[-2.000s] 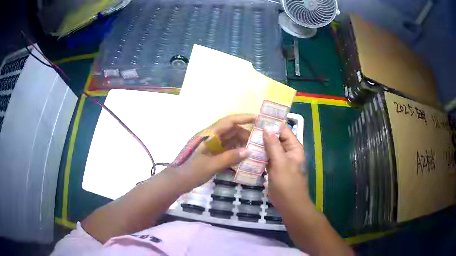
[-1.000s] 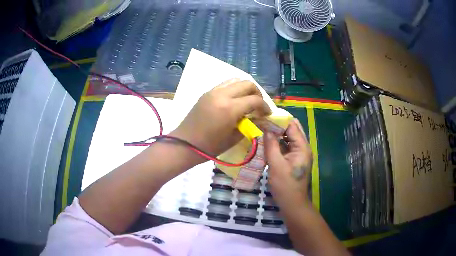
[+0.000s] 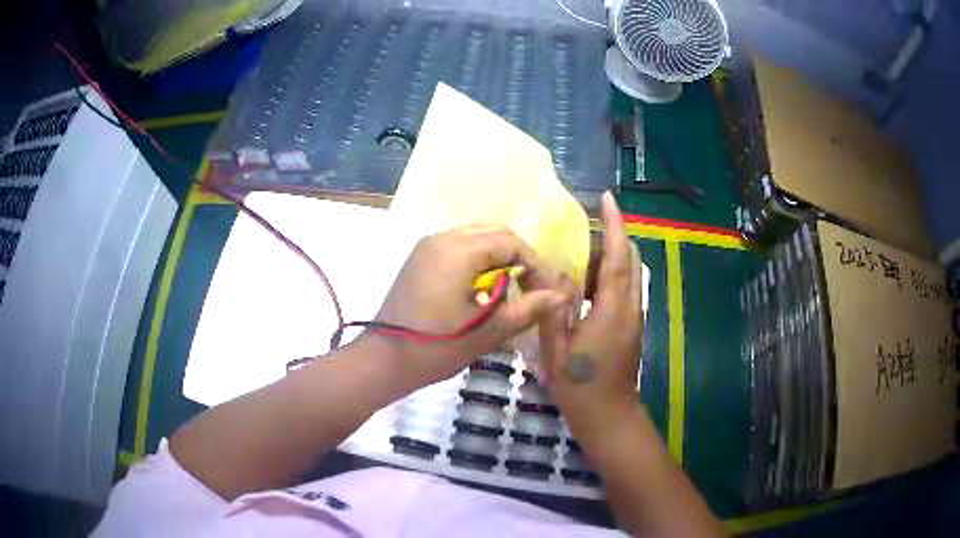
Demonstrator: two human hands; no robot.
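Note:
My left hand (image 3: 458,289) is closed around the yellow probe (image 3: 491,282), whose red and dark wire (image 3: 421,332) trails over the forearm. It is also at the lower edge of a white and yellow sheet (image 3: 495,179). My right hand (image 3: 600,326) is beside it with one finger raised; its thumb side is blurred near the left fingertips, and whether it grips anything is unclear. Below the hands, black-rimmed discs (image 3: 479,415) stand in rows in the white tray (image 3: 374,433). The hands and sheet hide part of the tray.
Clear ridged trays (image 3: 347,95) lie at the back with one disc (image 3: 397,138) and small labels (image 3: 290,161). A white fan (image 3: 670,37) and dark tools (image 3: 637,152) are back right. Stacked trays and cardboard (image 3: 884,357) are right; a white tray stack (image 3: 79,284) is left.
The pinkish labels on the sheet, visible earlier between my hands, no longer show. My right hand has turned and raised a finger. The sheet's yellow end has bent downward beside it.

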